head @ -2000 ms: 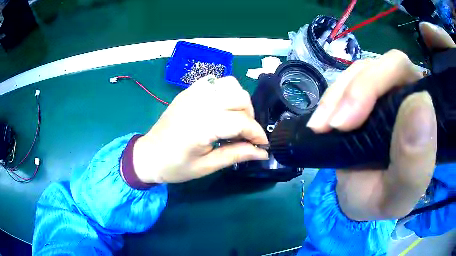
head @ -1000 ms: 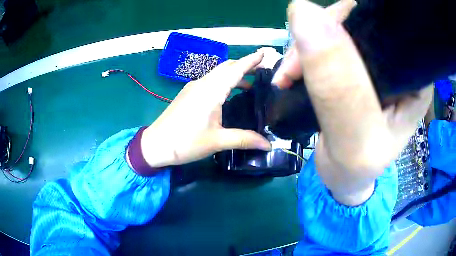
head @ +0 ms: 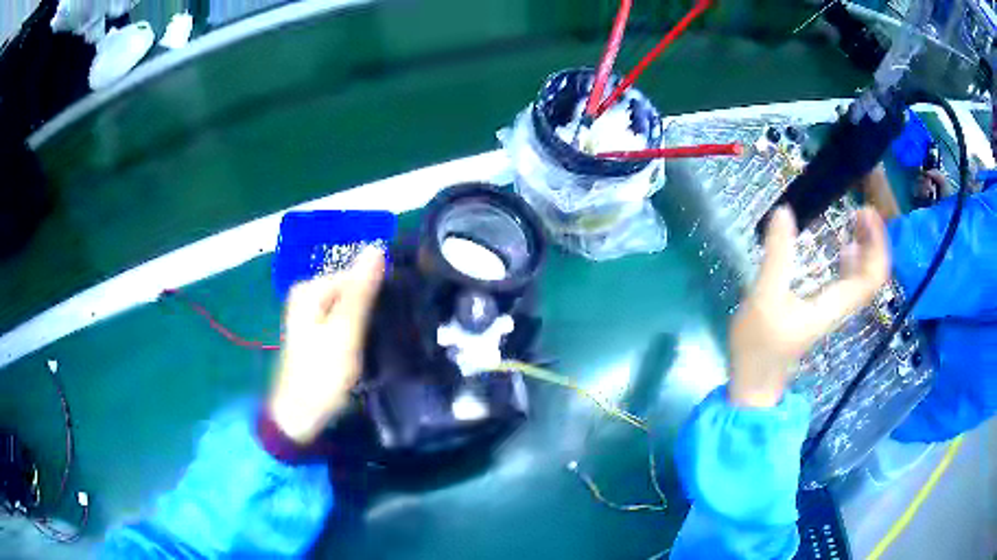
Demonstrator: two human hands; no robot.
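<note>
The black housing (head: 399, 372) stands on the green bench, its round open collar up. A small pale motor (head: 472, 341) sits below the collar, and its yellow leads (head: 569, 385) trail right onto the bench. My left hand (head: 323, 345) is blurred at the housing's left side; whether it grips the housing cannot be told. My right hand (head: 804, 301) is at the right, fingers apart and empty. The black electric screwdriver (head: 842, 164) hangs tilted just above it on its cable.
A blue tray of screws (head: 333, 246) is behind my left hand. A plastic-wrapped brush pot (head: 590, 164) with red handles stands behind the housing. A clear blister tray (head: 711, 197) lies right, beside another person's blue sleeve (head: 946, 257). Thin wire harnesses (head: 213, 323) lie left.
My right hand has let go of the screwdriver and moved right, away from the housing. The housing and motor are now uncovered. The view has shifted, showing the pot and blister tray.
</note>
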